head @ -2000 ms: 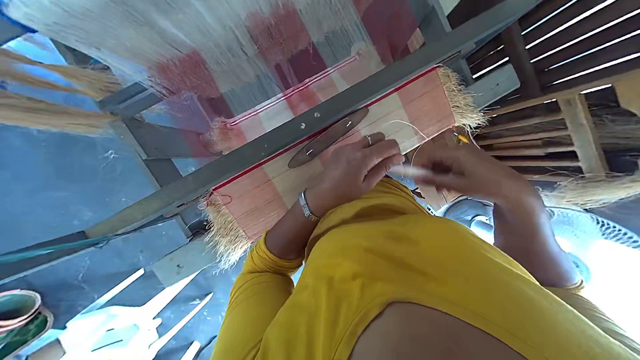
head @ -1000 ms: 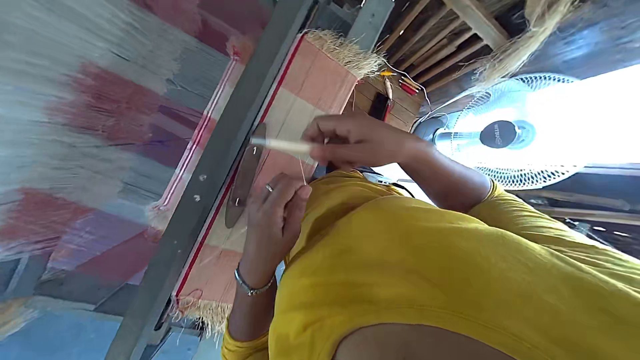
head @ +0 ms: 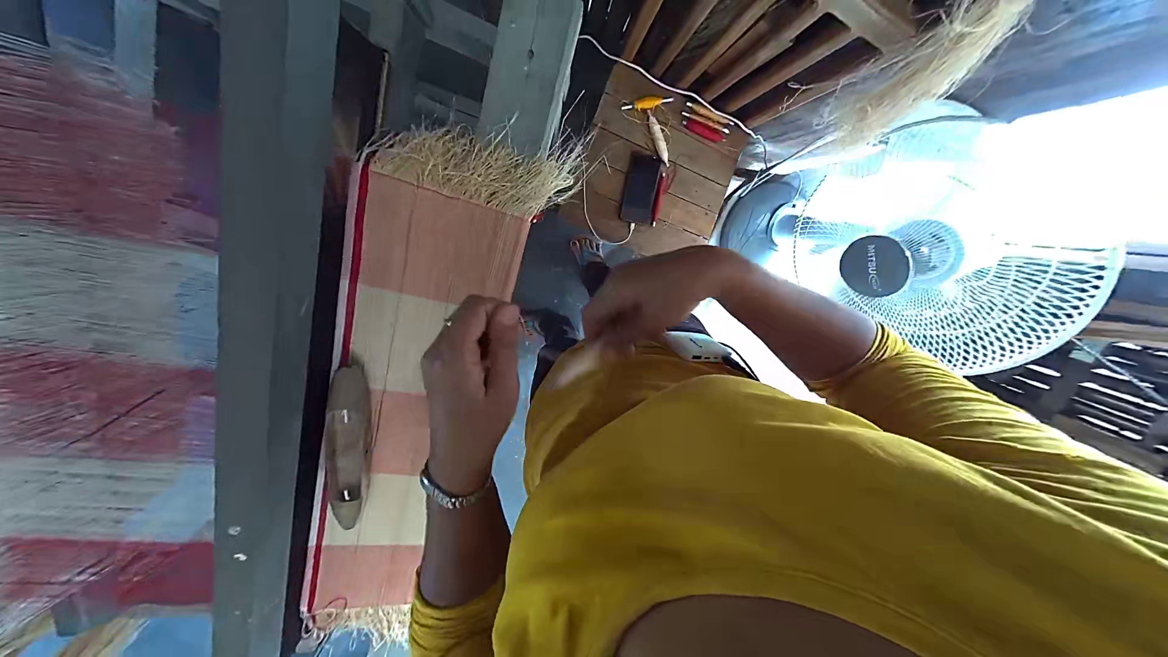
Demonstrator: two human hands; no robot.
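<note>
My left hand (head: 470,392), wearing a ring and a metal bracelet, is beside the striped woven cloth (head: 392,411). Its thumb and fingers are drawn together; whether they pinch a thread cannot be seen. Over my lap, my right hand (head: 648,301) is closed on a slender pale object (head: 579,365), blurred, which looks like a thread bobbin. A wooden boat shuttle (head: 348,447) lies on the cloth near its red edge, left of my left hand. The loom's grey beam (head: 265,319) runs alongside, with red and pale warp threads (head: 100,365) beyond it.
A wooden bench (head: 703,182) at the upper middle holds a phone (head: 641,189) with a cable, a pale bobbin (head: 658,139), a yellow bobbin (head: 647,103) and red ones (head: 703,128). At the right stands a fan (head: 931,265). Loose fibres (head: 484,173) fringe the cloth.
My hands were close together over the cloth; now they are apart, the right one over my lap with the pale object. The shuttle stays on the cloth. The view has turned strongly.
</note>
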